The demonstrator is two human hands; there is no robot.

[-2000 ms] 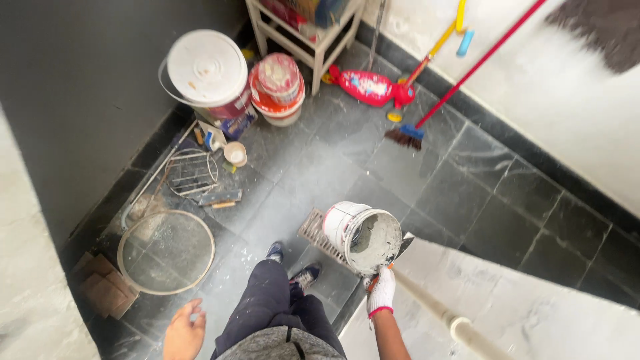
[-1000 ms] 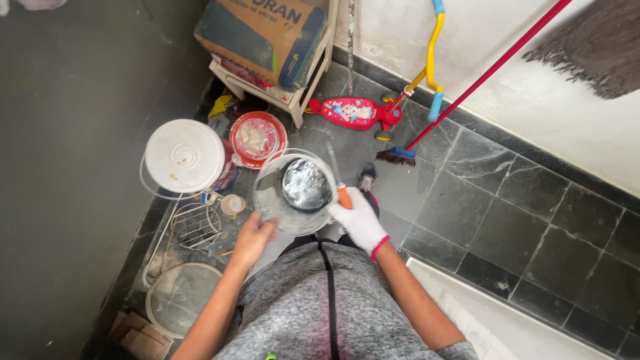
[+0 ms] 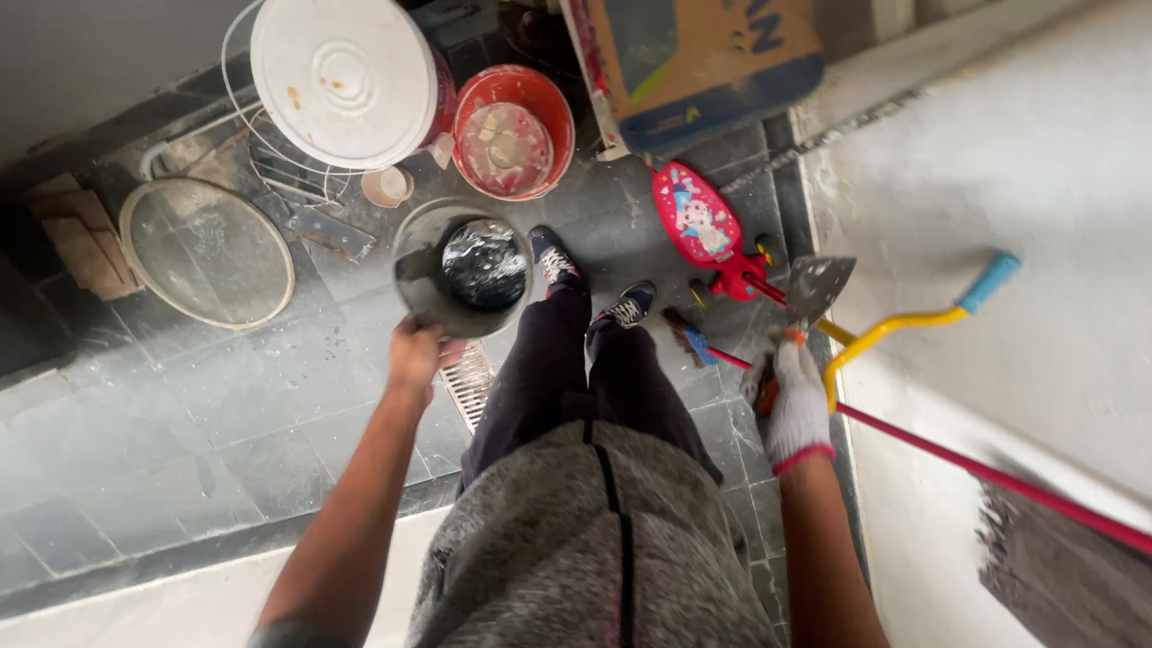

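Note:
My bare left hand [image 3: 418,360] grips the near rim of a round bucket [image 3: 418,297] that holds dark, shiny liquid, probably water. The bucket is over the tiled floor, left of my shoes. On the right, my right hand [image 3: 796,396], in a white knitted glove with a pink cuff, is shut on a putty knife [image 3: 817,286] with an orange collar, its wide metal blade pointing away from me. A second tool with an orange and dark part [image 3: 766,394] shows beside the glove; its kind is unclear.
A white-lidded bucket [image 3: 346,81], a red bucket [image 3: 558,135] and a small cup [image 3: 389,186] stand ahead. A round sieve [image 3: 207,252] lies left. At right are a red scooter [image 3: 697,216] with yellow bars, a broom [image 3: 691,339] and the white wall. A floor drain [image 3: 469,382] is near my feet.
My gloved hand has moved right, away from the bucket, with the putty knife. My left hand still holds the bucket's rim. The view has turned.

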